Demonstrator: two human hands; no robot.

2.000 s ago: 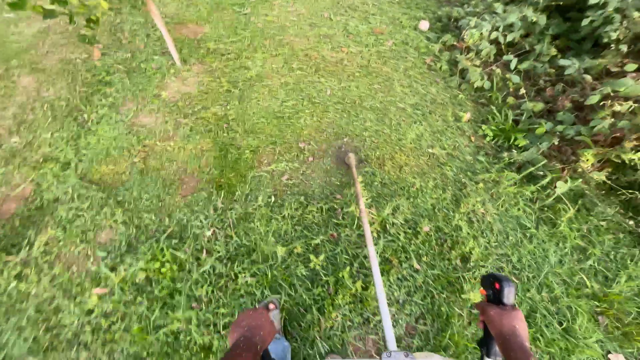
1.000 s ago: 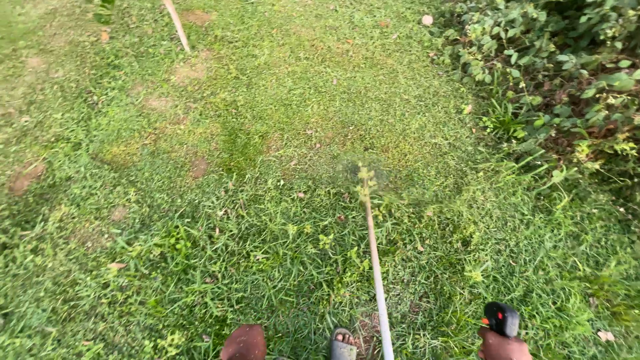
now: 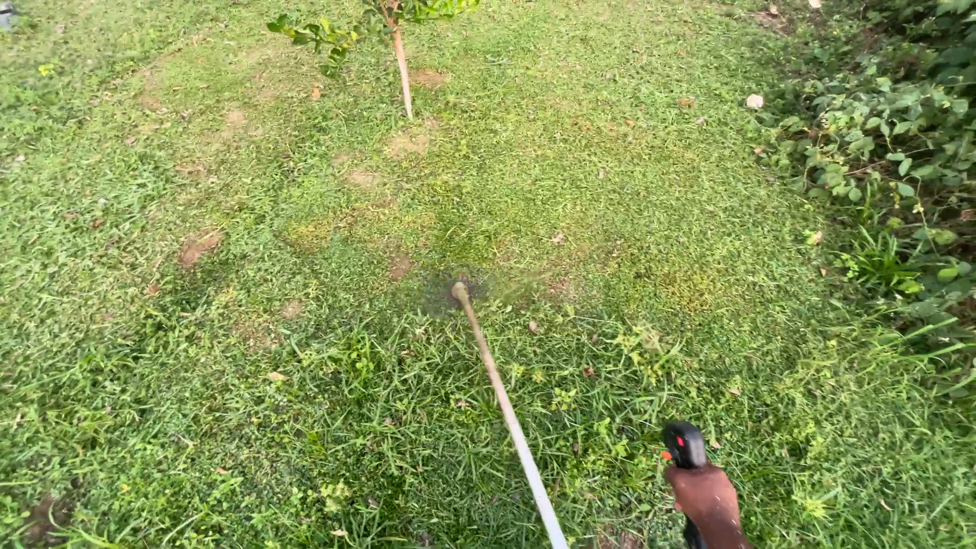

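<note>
My right hand [image 3: 705, 496] is closed around the black control handle [image 3: 685, 444] of a brush cutter, which has red and orange switches near its top. The brush cutter's metal shaft [image 3: 507, 408] runs from the bottom edge up and leftward to its cutting head [image 3: 460, 290], low over the grass [image 3: 381, 457]. A dark blur surrounds the head, and light streaks of clippings lie to its right. The grass is longer on the near side of the head and shorter beyond it. My left hand is outside the view.
A young tree with a thin pale trunk [image 3: 404, 72] stands beyond the head at the upper left. Dense leafy bushes [image 3: 900, 130] border the right side. Brown bare patches [image 3: 200, 248] dot the lawn, and a pale object [image 3: 755, 101] lies near the bushes.
The cutting head has swung left across the grass. My left hand, at the bottom edge earlier, has gone out of view, as has a sandalled foot. The view has tipped upward, showing more of the tree.
</note>
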